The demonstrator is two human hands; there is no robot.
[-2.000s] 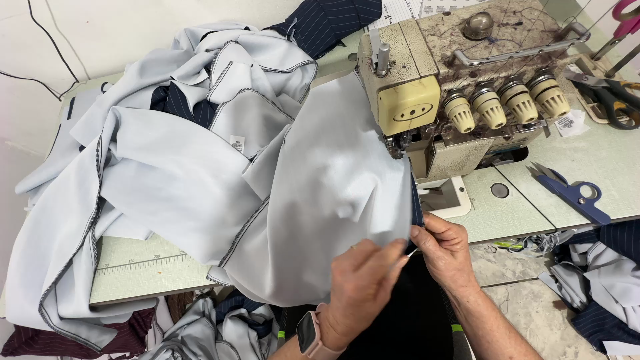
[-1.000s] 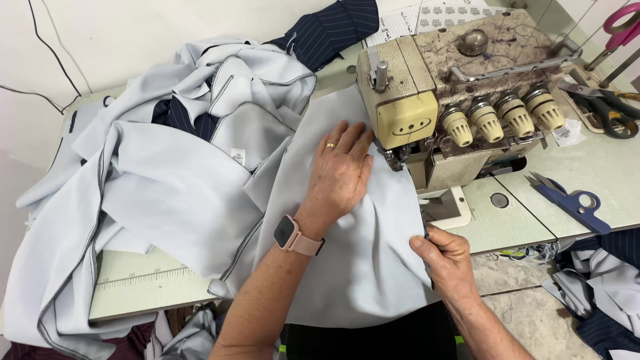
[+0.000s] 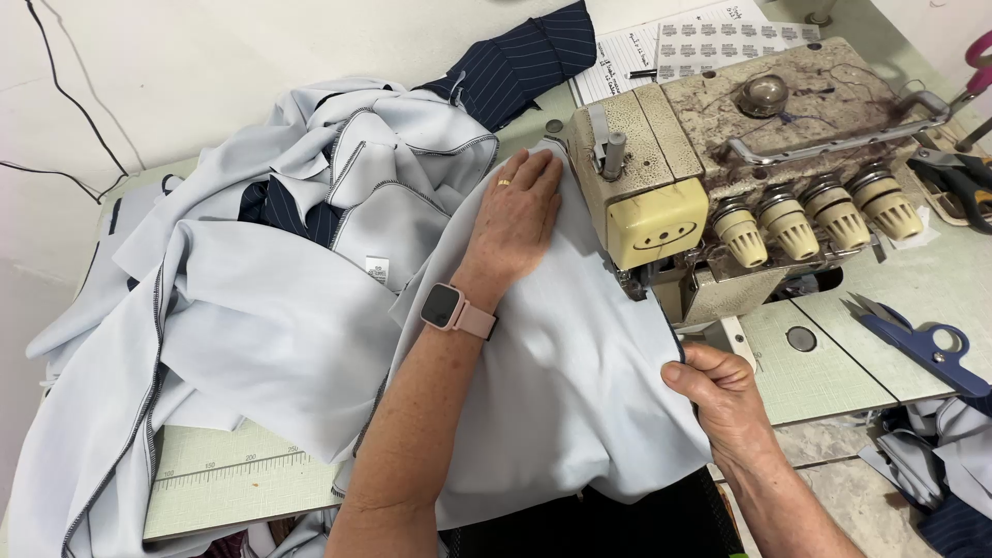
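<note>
A light grey-blue fabric panel (image 3: pixel 573 372) lies under the presser foot (image 3: pixel 634 285) of an overlock sewing machine (image 3: pixel 659 178) and drapes over the table's front edge. My left hand (image 3: pixel 518 213), with a watch on the wrist, rests flat on the panel, left of the machine head, fingers pointing toward the back. Right of and in front of the foot, my right hand (image 3: pixel 714 387) pinches the panel's edge between thumb and fingers, where a strip of dark navy fabric shows along the edge. The needle area is partly hidden by the yellow cover.
Grey-blue garment pieces (image 3: pixel 271 310) with overlocked seams heap on the left of the table. Pinstriped navy fabric (image 3: pixel 519 66) and printed papers (image 3: pixel 721 46) lie behind. Blue thread snips (image 3: pixel 922 345) and black-handled scissors (image 3: pixel 957 178) lie on the right. Fabric scraps (image 3: pixel 930 457) are at lower right.
My left hand has gone from near my right hand at the panel's front edge to flat on the panel beside the machine, and since then slightly farther back. My right hand still holds the edge.
</note>
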